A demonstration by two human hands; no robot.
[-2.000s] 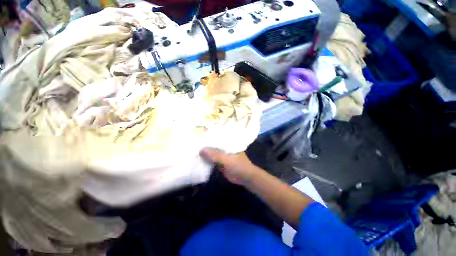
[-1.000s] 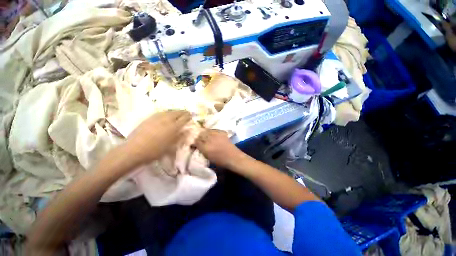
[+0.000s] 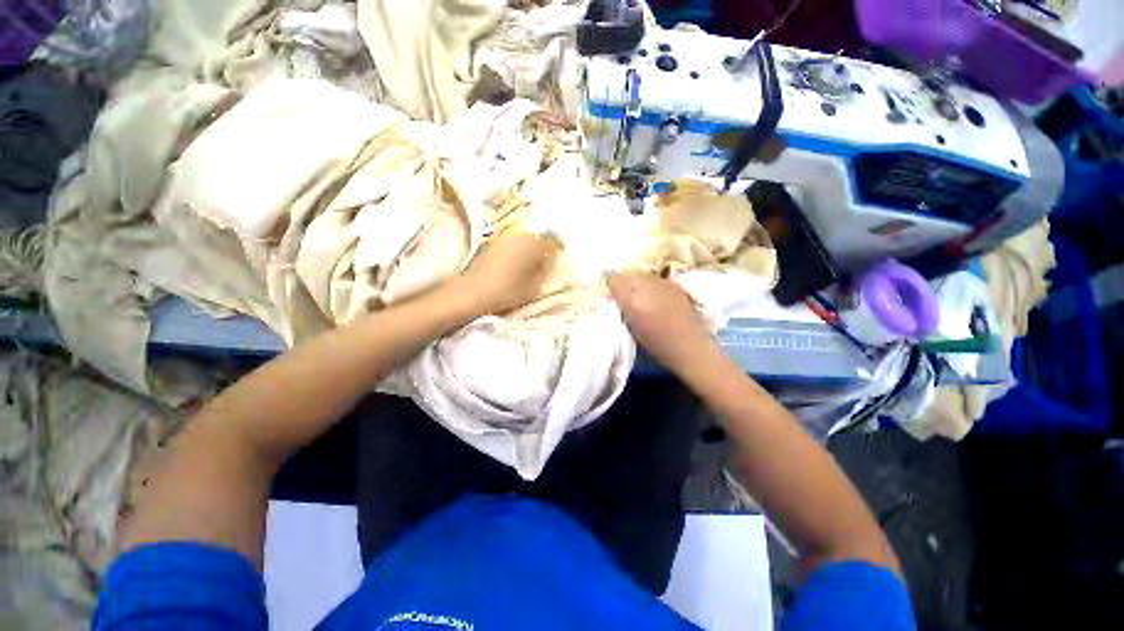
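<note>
A cream garment piece [image 3: 530, 370] lies bunched in front of the sewing machine [image 3: 801, 136] and hangs over the table's front edge. My left hand [image 3: 518, 269] holds the cloth just left of the brightly lit needle area [image 3: 637, 185]. My right hand [image 3: 653, 308] holds the cloth close to its right, below the needle. The fingertips of both hands are partly lost in glare and folds. Bunched cloth also lies right of the needle.
A large beige garment pile [image 3: 259, 160] lies left of and behind the machine. A black flat rectangle [image 3: 791, 240], a purple roll [image 3: 900, 300] and a green stick [image 3: 959, 345] lie at the right. A purple basket [image 3: 974, 43] stands behind.
The view has turned, so the machine appears farther right. My left hand, out of view at first, came onto the cloth. My hands are now slightly farther apart than one second ago.
</note>
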